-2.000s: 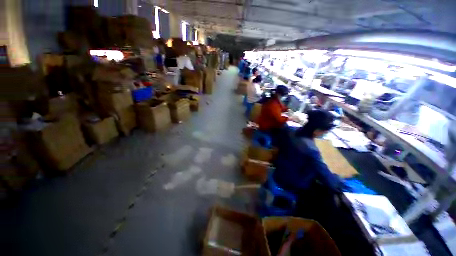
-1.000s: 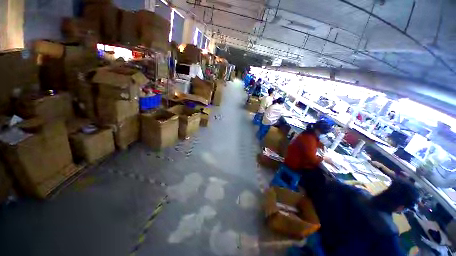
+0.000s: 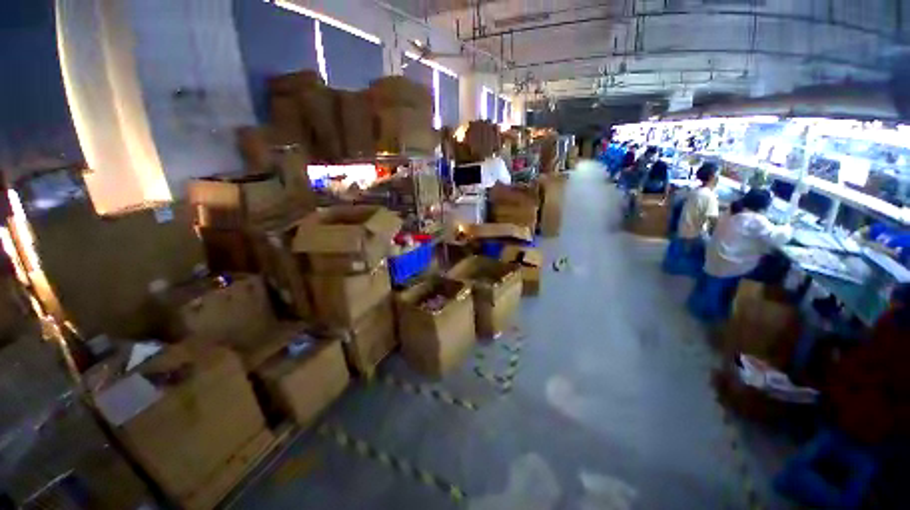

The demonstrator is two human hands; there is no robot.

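Observation:
Neither of my hands is in the picture. Nearest on the left, a large brown carton (image 3: 195, 428) stands on a pallet, with white sheets on its top. A smaller carton (image 3: 304, 383) stands beside it. An open carton with raised flaps (image 3: 344, 244) sits on top of other cartons. Two open cartons stand on the floor by the aisle, one (image 3: 437, 334) with small goods inside that I cannot make out, the other (image 3: 496, 304) just behind it. A blue bin (image 3: 410, 263) is behind them.
The grey aisle floor (image 3: 599, 329) has yellow-black tape and pale patches. On the right, seated people, one in a white top (image 3: 738, 244), work along a lit bench (image 3: 828, 261). A carton with papers (image 3: 768, 383) and a blue stool (image 3: 823, 468) stand at the lower right.
The view has turned left and moved forward along the aisle. The left cartons show larger and farther right. The worker in dark blue and the cartons nearby have left the picture at the right.

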